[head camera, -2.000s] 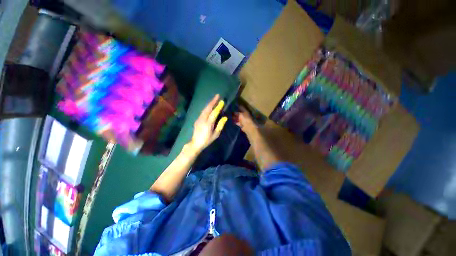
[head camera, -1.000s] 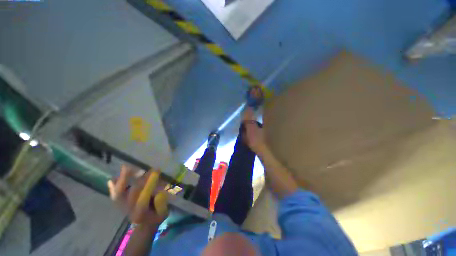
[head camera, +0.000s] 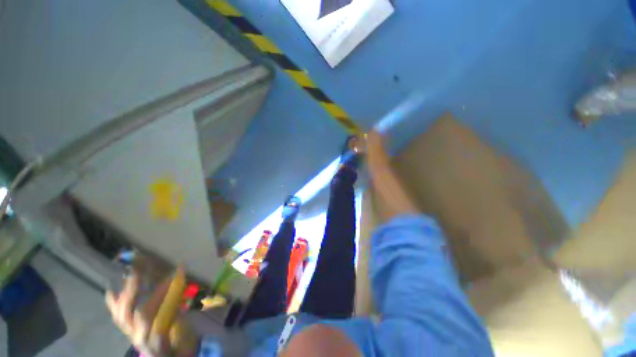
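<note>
A plain brown carton (head camera: 467, 202) stands low at the right, partly blurred, with a flap near my right arm. My right hand (head camera: 374, 148) reaches down beside its upper left edge, near my shoe; it is blurred and its grip is unclear. My left hand (head camera: 150, 314), with yellow finger cots, is at the lower left by the edge of the grey bench structure (head camera: 139, 188). Its fingers are partly spread, and whether they hold the edge is unclear. No colour box shows clearly in either hand.
Black-yellow tape (head camera: 279, 59) crosses the blue floor (head camera: 432, 56). A white printed sheet or box (head camera: 338, 28) lies at the top. Clear plastic (head camera: 607, 103) lies at the right. Red objects (head camera: 296, 261) show beside my legs. More brown cardboard (head camera: 544, 307) is at the lower right.
The view has swung down from the green bench and the carton of wrapped boxes to the floor. My right hand has reached down and forward. My left hand now appears at the lower left.
</note>
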